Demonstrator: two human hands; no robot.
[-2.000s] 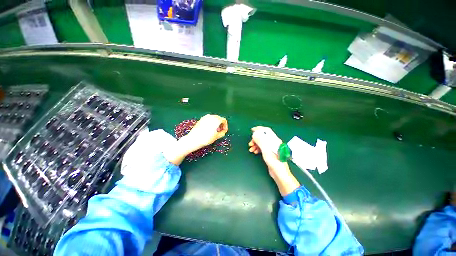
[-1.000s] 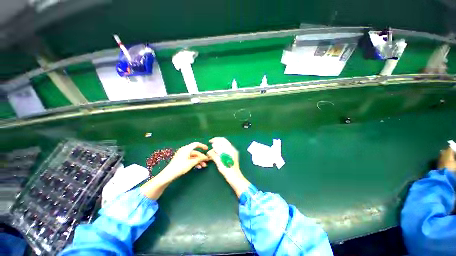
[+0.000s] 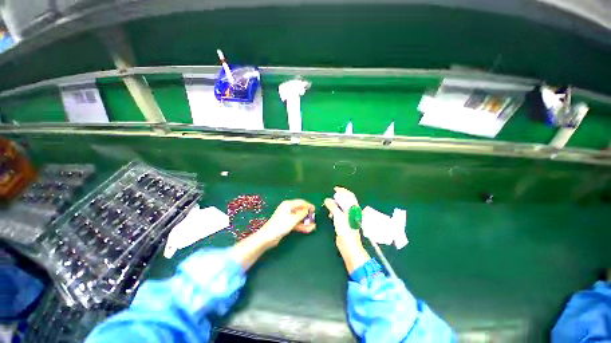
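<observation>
My left hand [image 3: 289, 220] holds a small dark unit [image 3: 309, 218] between its fingertips, left of centre. My right hand [image 3: 344, 209] is just to the right with a gap between them. It is curled around a whitish pen-like tool whose bright green fitting [image 3: 355, 216] shows at the back of the hand; a thin pale hose [image 3: 380, 256] runs from it along the forearm. The tool's tip is hidden. Tiny dark red parts [image 3: 245, 204] lie in a loose C-shaped pile left of my left hand.
Clear trays with dark units [image 3: 120, 224] are stacked at the left, beside a white wipe [image 3: 195, 229]. Another white wipe [image 3: 385, 226] lies right of my right hand. A dark unit [image 3: 488, 199] lies farther right. A metal rail and blue bin [image 3: 237, 86] are behind. Another person's sleeve [image 3: 585, 315] is lower right.
The view has shifted. My hands, close together a second ago, are now apart. The small dark unit now shows in my left fingertips. The hose shows again behind the green fitting.
</observation>
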